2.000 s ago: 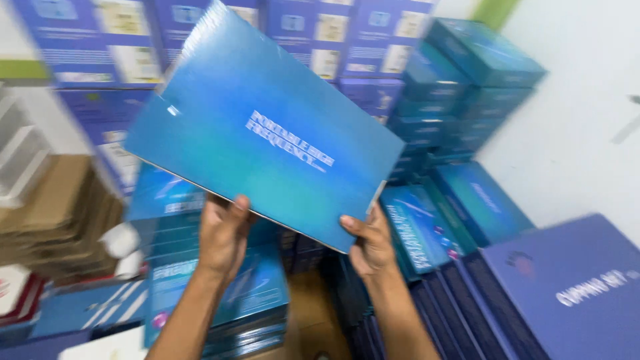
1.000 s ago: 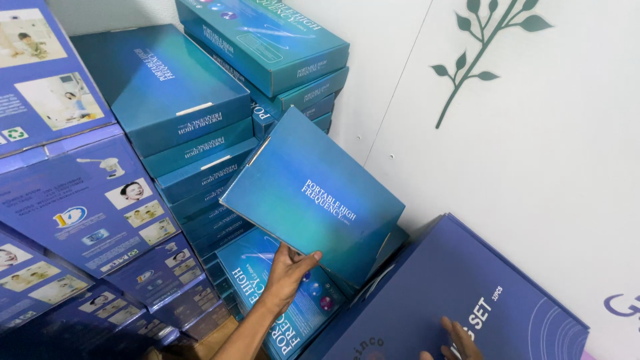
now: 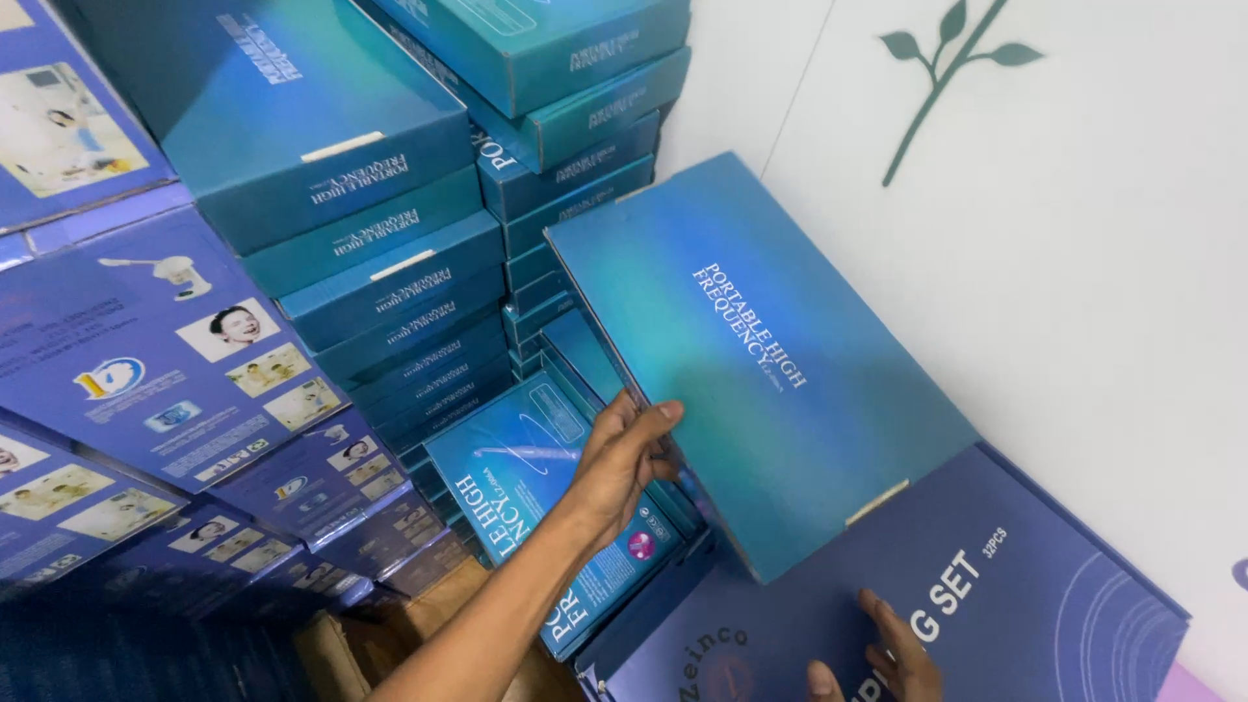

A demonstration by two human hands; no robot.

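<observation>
My left hand [image 3: 624, 468] grips the left edge of a flat blue-green cardboard box [image 3: 780, 361] with printed lettering, thumb on top and fingers beneath. The box is tilted, and its lower right part overlaps a large dark blue cupping set box [image 3: 1033, 585]. Over that dark box is my right hand [image 3: 882, 653], fingers apart, holding nothing and separate from the blue-green box; its lower part is cut off by the frame. Below my left hand lies another blue-green box [image 3: 526, 458] with a pen-like device printed on its lid.
Tall stacks of similar blue-green boxes [image 3: 390, 185] stand behind and to the left. Purple printed cartons [image 3: 146, 341] are piled at the far left. A white wall [image 3: 1102, 244] with a painted leafy branch rises at the right. Brown cardboard [image 3: 448, 595] shows low down.
Two seconds ago both hands held the blue-green box; now only my left hand does, and my right hand has let go. The view has swung right toward the wall.
</observation>
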